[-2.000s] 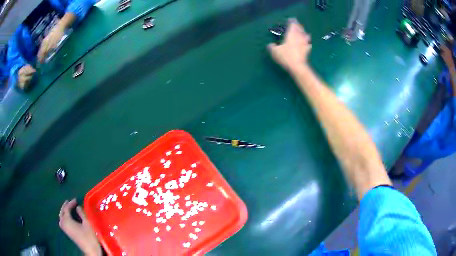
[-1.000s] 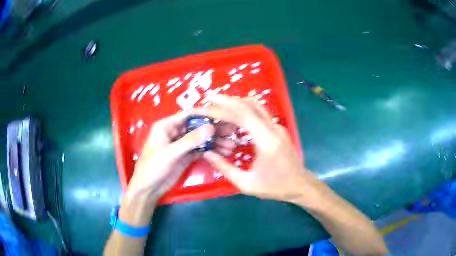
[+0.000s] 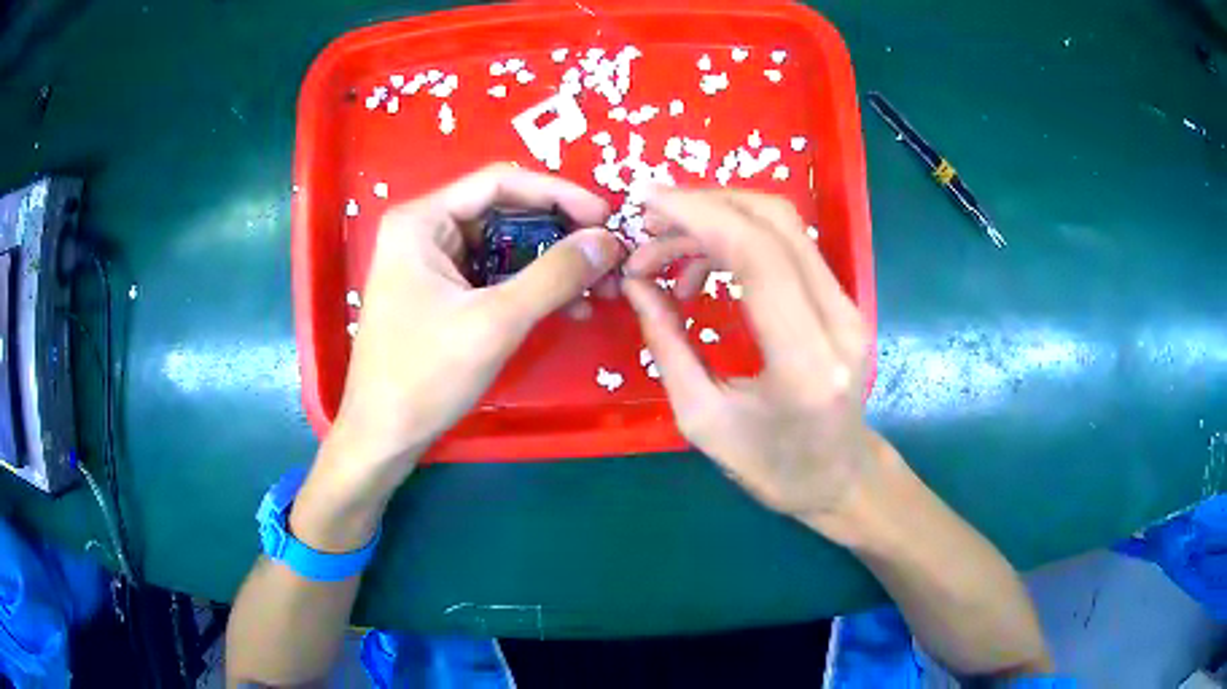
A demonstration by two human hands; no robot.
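Note:
My left hand (image 3: 437,303) holds a black device housing (image 3: 522,242) in its palm, its open side facing up, above the red tray. My right hand (image 3: 774,330) is just right of it, thumb and fingertips close together by the left thumb tip. Whether a small piece is pinched between those fingertips cannot be told. Many small white parts (image 3: 747,164) are scattered in the red tray (image 3: 592,438). A larger white squarish piece with an opening (image 3: 549,127) lies among them.
A thin black tool with a yellow band (image 3: 938,171) lies right of the tray on the green table (image 3: 1063,444). A grey box-shaped device (image 3: 43,330) with cables (image 3: 110,512) stands at the left edge. Blue clothing shows along the bottom.
My right hand came back from the far table and both hands met over the tray. The housing is now in my left hand. The view has shifted, with the tray now higher in it.

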